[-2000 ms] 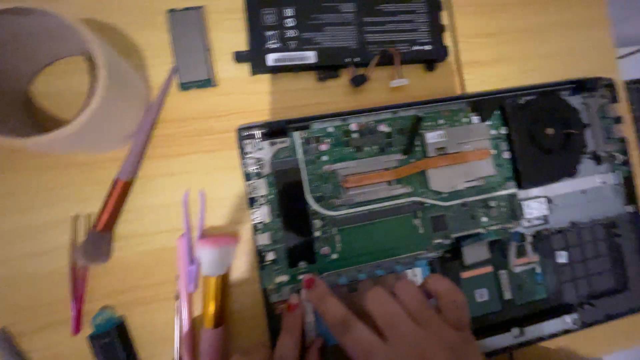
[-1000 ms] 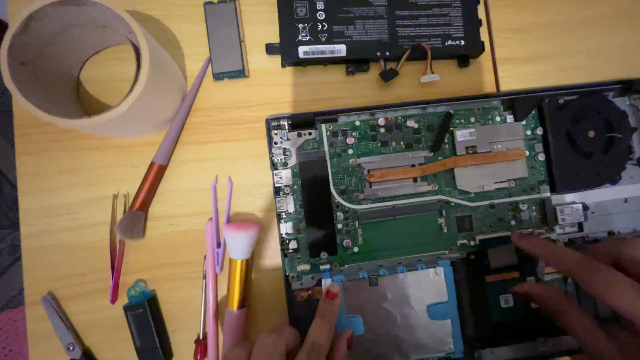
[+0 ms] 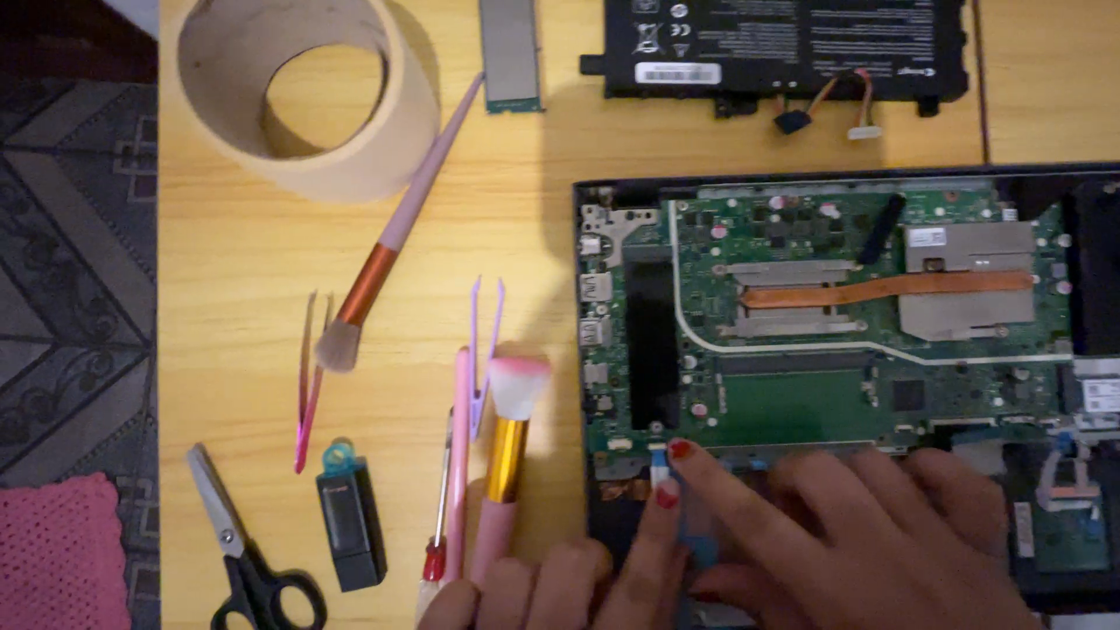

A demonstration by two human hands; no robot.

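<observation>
An opened laptop (image 3: pixel 787 402) lies with its green motherboard (image 3: pixel 787 407) and copper heat pipe (image 3: pixel 884 287) exposed. My left hand (image 3: pixel 586 569) has its index fingertip on a small white and blue ribbon cable (image 3: pixel 660 465) at the board's lower left edge. Just right of that cable's upper end, the index fingertip of my right hand (image 3: pixel 857 542) touches the board edge; its other fingers are bent over the laptop's lower part and hide much of it. Neither hand is seen to grip anything.
Left of the laptop lie makeup brushes (image 3: pixel 507 459), (image 3: pixel 372 280) tweezers (image 3: pixel 306 385), purple tweezers (image 3: pixel 477 376), a screwdriver (image 3: pixel 435 560), scissors (image 3: pixel 232 538), a black USB stick (image 3: pixel 350 525) and a tape roll (image 3: pixel 385 122). A memory module (image 3: pixel 510 52) and a laptop battery (image 3: pixel 787 44) lie behind.
My right hand has moved left from the laptop's right-hand part to beside my left fingertip at the ribbon cable. My left index finger stays near that cable. The view has shifted.
</observation>
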